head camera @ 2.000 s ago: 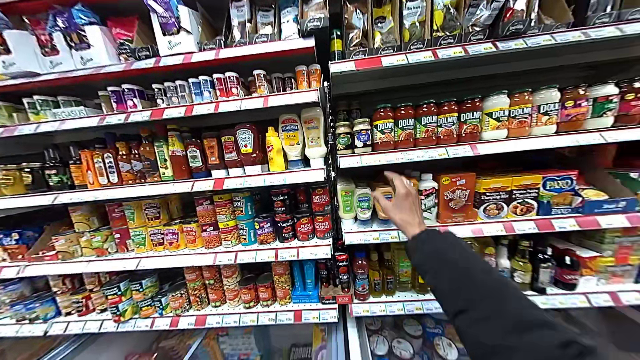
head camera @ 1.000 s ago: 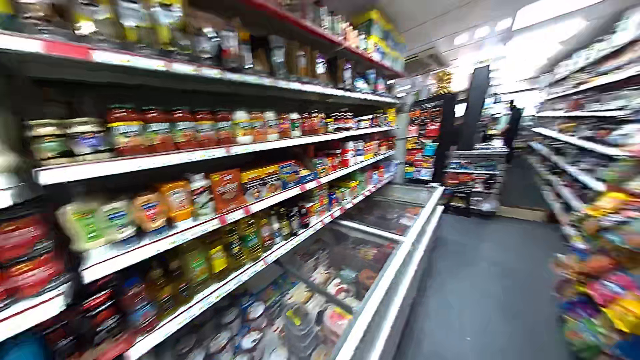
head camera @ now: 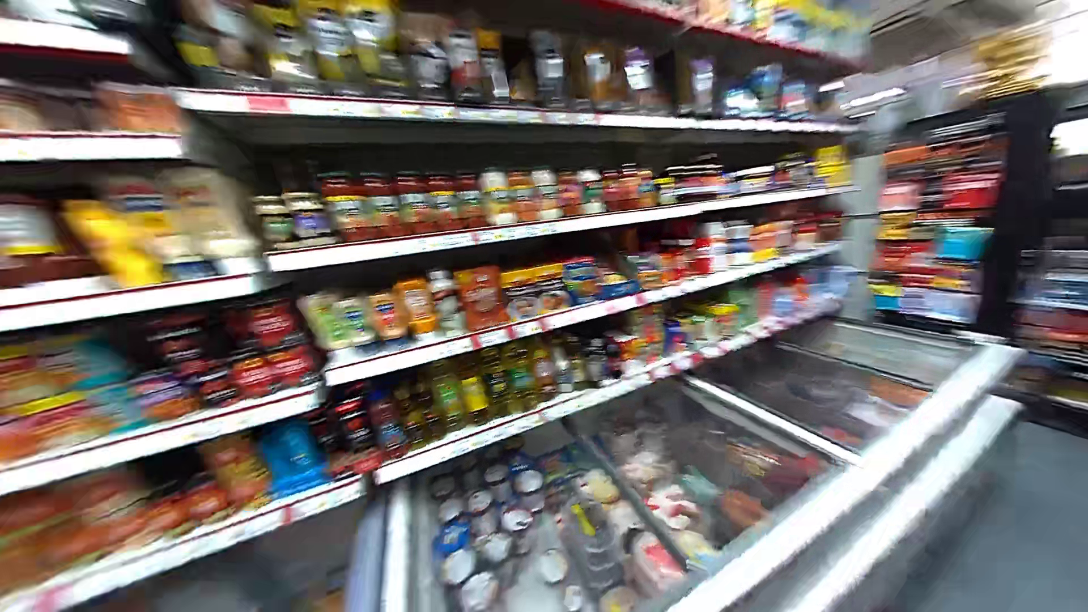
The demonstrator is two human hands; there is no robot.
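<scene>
Neither of my hands shows in the head view now. Ahead, a shelf holds orange squeeze bottles (head camera: 415, 306), pale bottles with green labels (head camera: 353, 321) and a brown-orange packet (head camera: 482, 297). Jars of red sauce (head camera: 410, 204) line the shelf above. On the shelf below stand bottles of oil (head camera: 495, 379). Motion blur softens all of these.
A chest freezer (head camera: 858, 493) with sliding glass lids runs below the shelves, with tubs (head camera: 516, 518) inside. Grey floor (head camera: 1033, 510) lies to the right. Another shelving unit (head camera: 926, 229) stands at the back right.
My hand and dark sleeve, at the squeeze-bottle shelf two seconds ago, are out of view. The view has swung right along the aisle, then partly back towards the shelves.
</scene>
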